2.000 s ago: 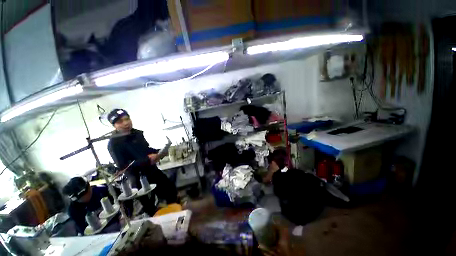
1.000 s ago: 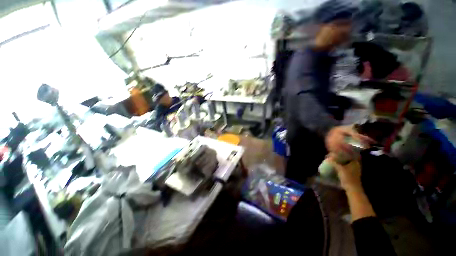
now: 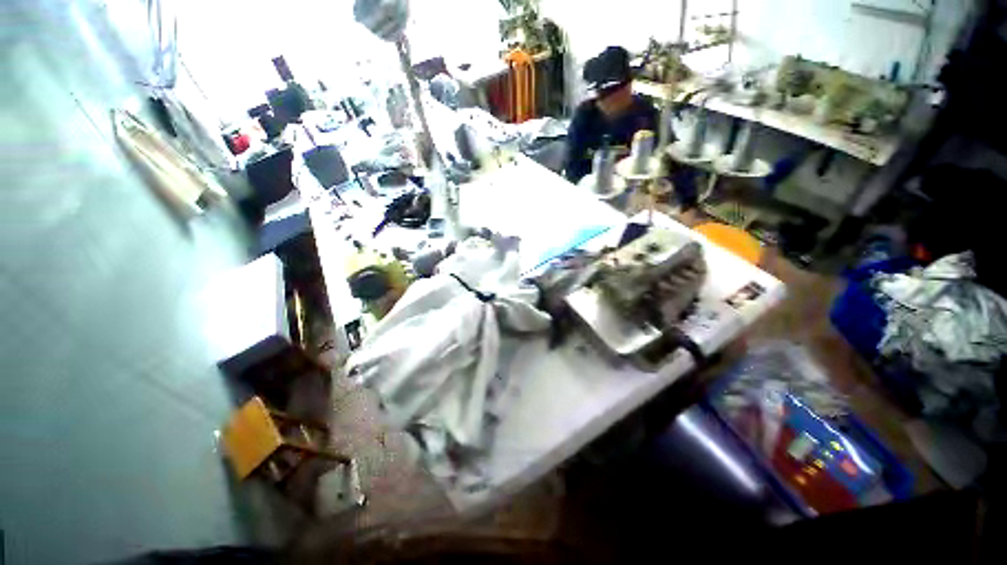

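Note:
Neither of my hands is in the picture. A white machine table (image 3: 552,411) lies in front of me. A light grey garment (image 3: 451,337) is heaped on its left part and hangs towards the front edge, with a dark strip across it. A sewing machine (image 3: 646,285) with a pale body stands on the right part of the table. A blue strip (image 3: 565,251) lies behind the machine. Several thread cones (image 3: 640,152) stand on a rack beyond the table.
A person (image 3: 611,119) in a dark cap sits behind the cones. A blue bin (image 3: 867,315) with pale cloth stands at the right. A blue crate with coloured packaging (image 3: 823,452) is on the floor at lower right. A wooden stool (image 3: 256,437) stands at lower left.
The view has swung left and down onto the table. The raised hand and pale cup, and the standing person beside them, have left the picture.

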